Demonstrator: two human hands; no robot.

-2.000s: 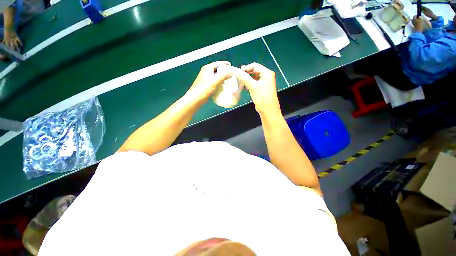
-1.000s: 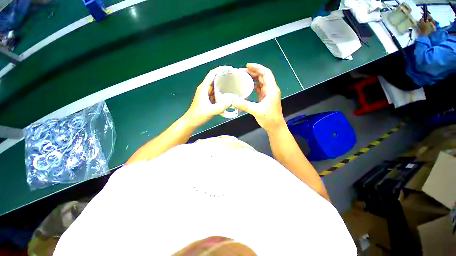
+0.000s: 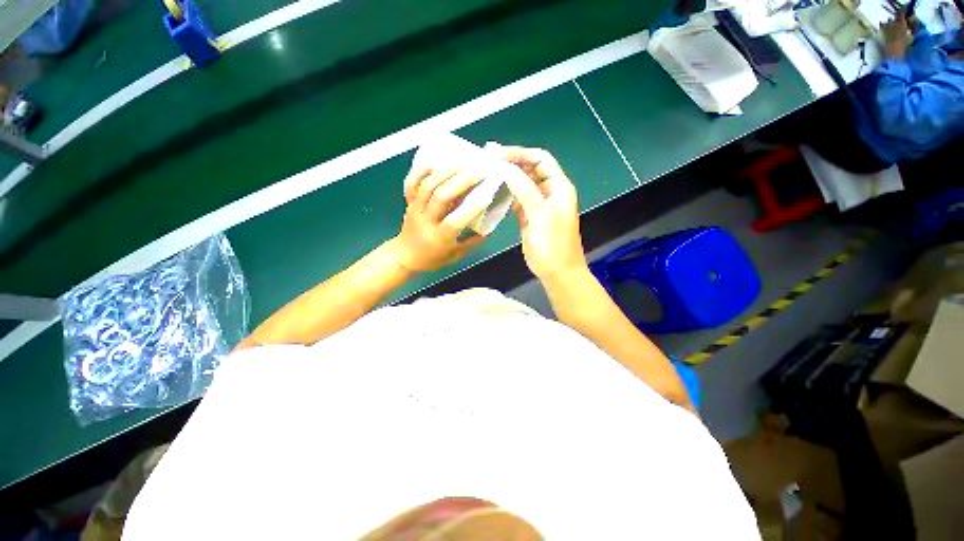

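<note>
A white plastic housing (image 3: pixel 442 151) is held above the green bench's front strip, in front of my body. My left hand (image 3: pixel 436 217) is wrapped around its near side, with the fingers across it. My right hand (image 3: pixel 544 206) is at its right side, with thumb and fingertips against its edge. The housing is tilted and its opening is mostly hidden by my hands. I cannot tell whether a small part is between the right fingertips. A clear bag of rings (image 3: pixel 148 328) lies on the bench at the left.
The green belt (image 3: pixel 349 79) runs beyond a white strip (image 3: pixel 317 171). A blue holder (image 3: pixel 191 37) stands at its far edge. A white packet (image 3: pixel 703 66) and a person in blue (image 3: pixel 920 106) are at the right. A blue stool (image 3: pixel 698 277) and open cartons (image 3: pixel 935 370) are on the floor.
The housing has turned from opening-up between both hands to tilted. My left fingers now lie across it, and my right fingertips have moved to its edge.
</note>
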